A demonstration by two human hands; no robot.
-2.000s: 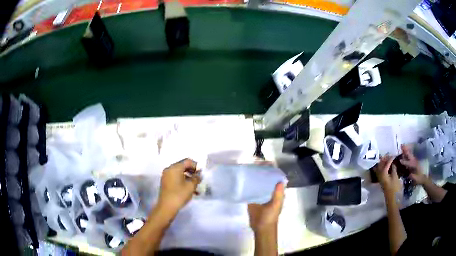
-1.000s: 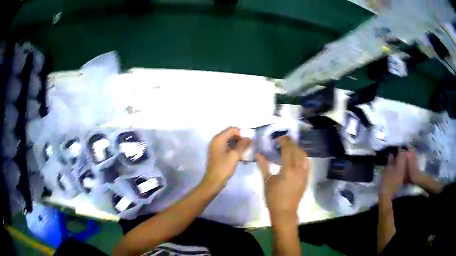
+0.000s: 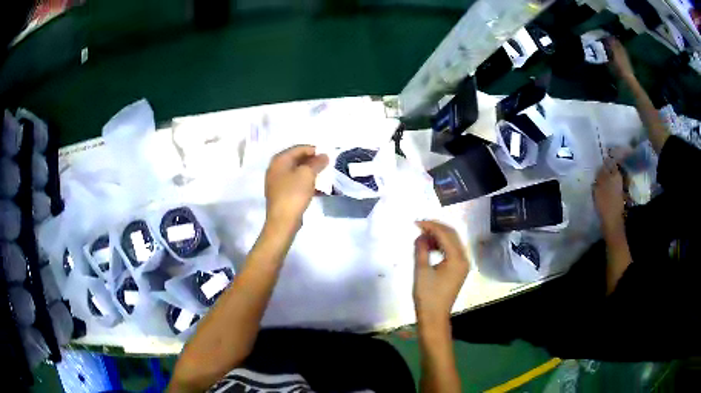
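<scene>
A bagged unit [image 3: 358, 170], a dark round body with a white label in an open whitish bag, is on the bench in front of me. My left hand [image 3: 294, 184] is at the bag's left edge, fingertips pinched on it. My right hand [image 3: 442, 269] is below and to the right, apart from the bag, with loosely curled fingers and nothing visible in it. Several more bagged units [image 3: 183, 232] stand at the left of the bench.
Loose whitish bags [image 3: 131, 142] lie at back left, beside dark trays [image 3: 23, 222]. Black boxes [image 3: 526, 207] lie to the right. A pale post [image 3: 461, 57] rises before the green belt [image 3: 254, 57]. Another worker's hand [image 3: 609, 192] is at right; a blue stool [image 3: 88, 372] is below left.
My right hand has left the unit and moved down. The unit now shows in an open bag beside my left hand. The other worker's hands have parted, one reaching towards the belt. The view has shifted.
</scene>
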